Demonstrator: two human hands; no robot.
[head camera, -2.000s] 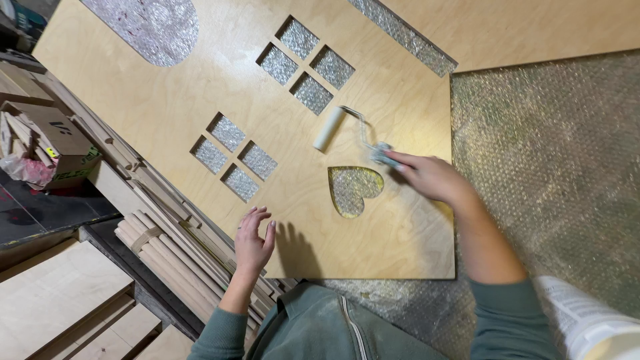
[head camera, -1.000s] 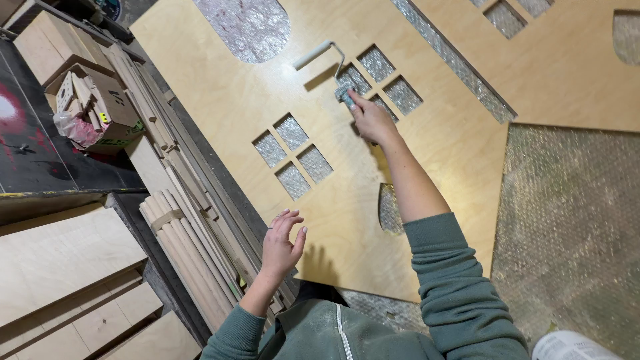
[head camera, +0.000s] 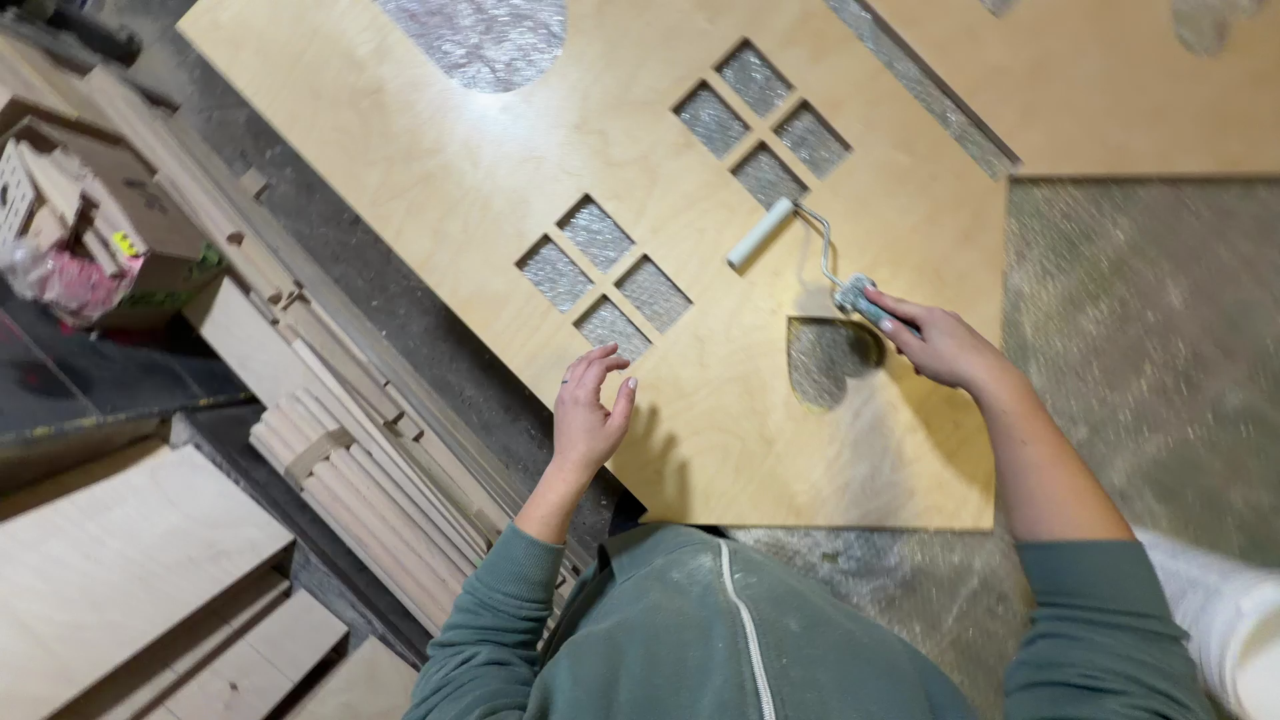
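Note:
My right hand (head camera: 935, 338) grips the handle of a small paint roller (head camera: 760, 234), whose pale sleeve lies over the plywood panel (head camera: 480, 190) just below the upper four-pane window cutout (head camera: 760, 125). Below the roller's handle is a heart-shaped cutout (head camera: 828, 362) with a dull streak on the wood beside it. My left hand (head camera: 592, 410) holds nothing, its fingers loosely bent and apart, near the panel's lower left edge beside the other four-pane window cutout (head camera: 604, 275). Whether it touches the wood I cannot tell. Bubble wrap shows through the cutouts.
A second plywood panel (head camera: 1100, 90) lies at the upper right. Bundled wooden rods (head camera: 360, 500) and long strips run along the left, with a cardboard box of wood offcuts (head camera: 160, 240) and stacked boards (head camera: 130, 570) beyond. A white container (head camera: 1225, 620) stands at the lower right.
Since a second ago my right hand has drawn the roller back from beside the upper window cutout, near the rounded opening, to a place above the heart. My left hand stays by the panel's edge.

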